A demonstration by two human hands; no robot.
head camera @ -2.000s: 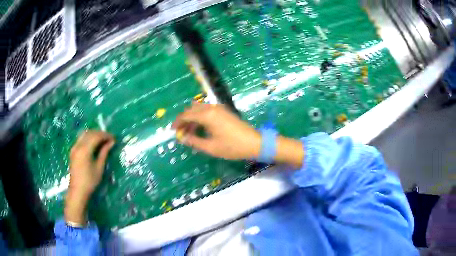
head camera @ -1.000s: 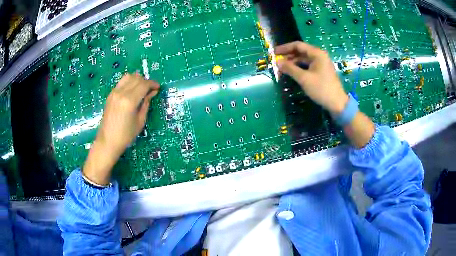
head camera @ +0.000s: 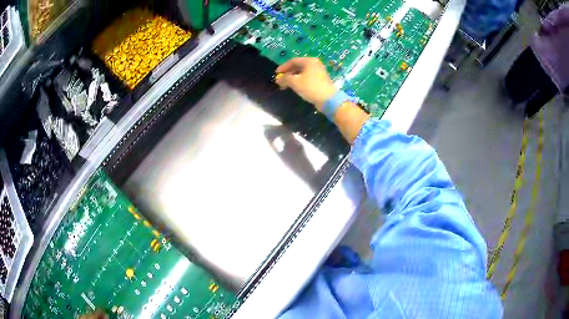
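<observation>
My right hand, with a light blue wrist strap, is over the dark gap beside the upper green circuit board. Its fingertips pinch a small yellow capacitor. A second green circuit board lies at the lower left, with a round yellow capacitor on it and more yellow parts along its edge. Only a small blurred bit of my left hand shows at the bottom edge; its fingers cannot be made out.
A bright reflecting surface lies between the boards, inside the conveyor rails. A bin heaped with yellow capacitors and a dark bin with silvery parts stand beyond the far rail. Grey floor with yellow lines shows at right.
The view has turned, and the gap between the two boards is much wider. The parts bins have come into view. My left hand has nearly left the picture; my right hand still pinches the yellow capacitor.
</observation>
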